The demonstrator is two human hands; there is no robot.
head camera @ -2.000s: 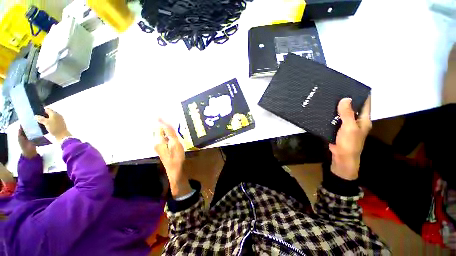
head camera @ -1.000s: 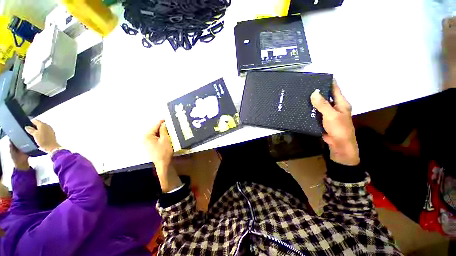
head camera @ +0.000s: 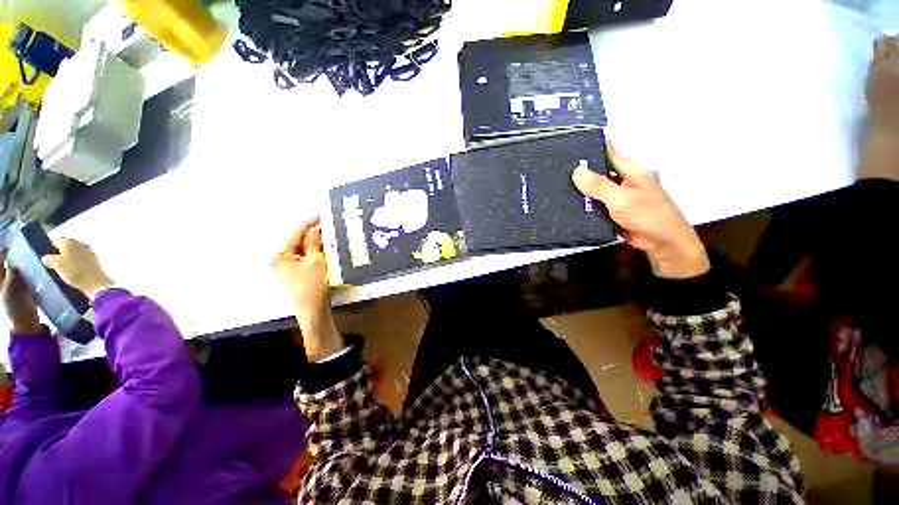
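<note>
The printed outer carton (head camera: 389, 219), black with a white cartoon figure and yellow lettering, lies at the table's front edge. My left hand (head camera: 308, 281) holds it by its yellow left end. The plain inner box (head camera: 527, 197), dark and finely patterned with small pale text, is in my right hand (head camera: 641, 207), thumb on top and fingers behind its right end. The inner box's left end meets the carton's right end; whether it has entered cannot be told.
Stacked cartons (head camera: 532, 87) with white text lie just behind the inner box. A pile of loose loops (head camera: 345, 39) is at the back. A purple-sleeved person (head camera: 118, 365) at left holds a slim dark box (head camera: 49, 286) near grey-white boxes (head camera: 91, 113).
The inner box has moved left and levelled until its end meets the carton. My left hand has come to grip the carton's yellow end. The neighbour's dark box has moved lower.
</note>
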